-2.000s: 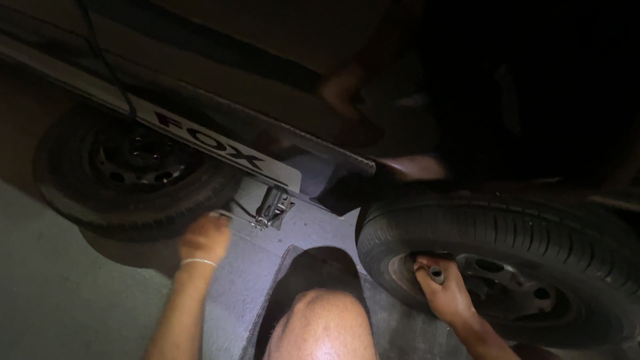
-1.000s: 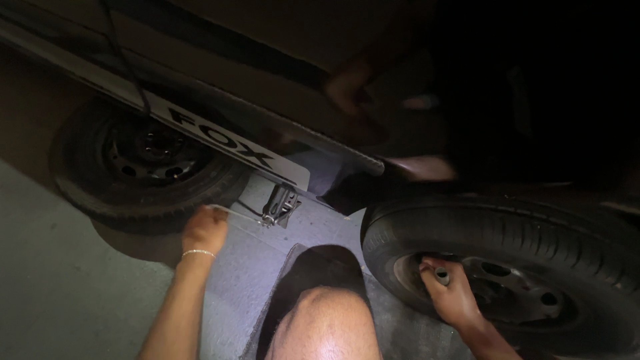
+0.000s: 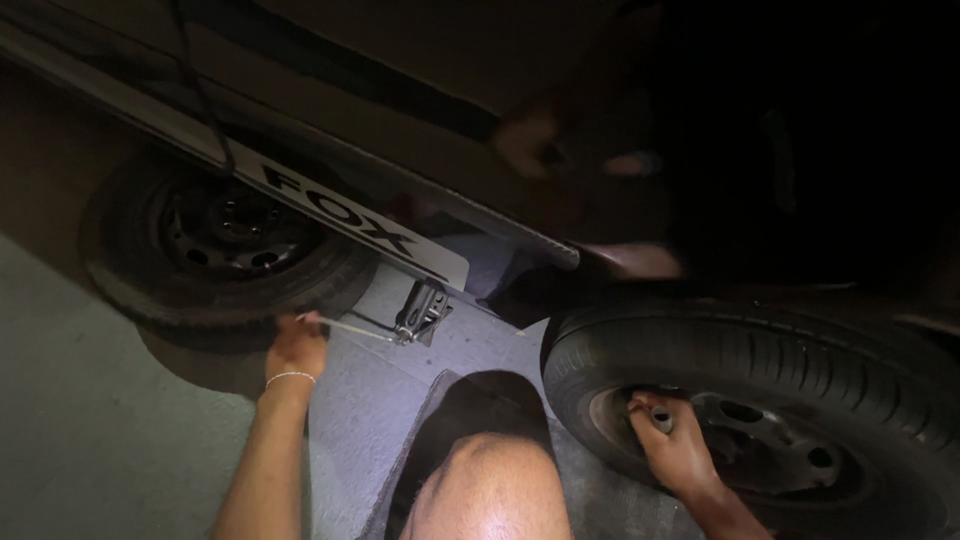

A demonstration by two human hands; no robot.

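Observation:
My left hand (image 3: 298,345), with a thin bracelet at the wrist, is closed on the end of a thin metal crank rod (image 3: 356,328). The rod runs right to a scissor jack (image 3: 424,311), folded low under the car's sill. On the right, my right hand (image 3: 664,435) grips a metal tube-ended tool (image 3: 661,418) in front of the steel rim of a wheel (image 3: 675,360); the tool's far part is hidden by the fingers. A second wheel (image 3: 225,315) with a black steel rim lies tilted at the left, partly beneath the sill.
The dark car body (image 3: 420,97) spans the top, its light sill strip (image 3: 337,214) bearing large lettering. A dark cable or strap (image 3: 196,90) hangs over the sill. My bare knee (image 3: 491,487) is at bottom centre, above a dark mat and the grey floor (image 3: 97,442).
My left hand has shifted slightly on the left with the crank rod still in it. My right hand stays at the right wheel's rim with the tool.

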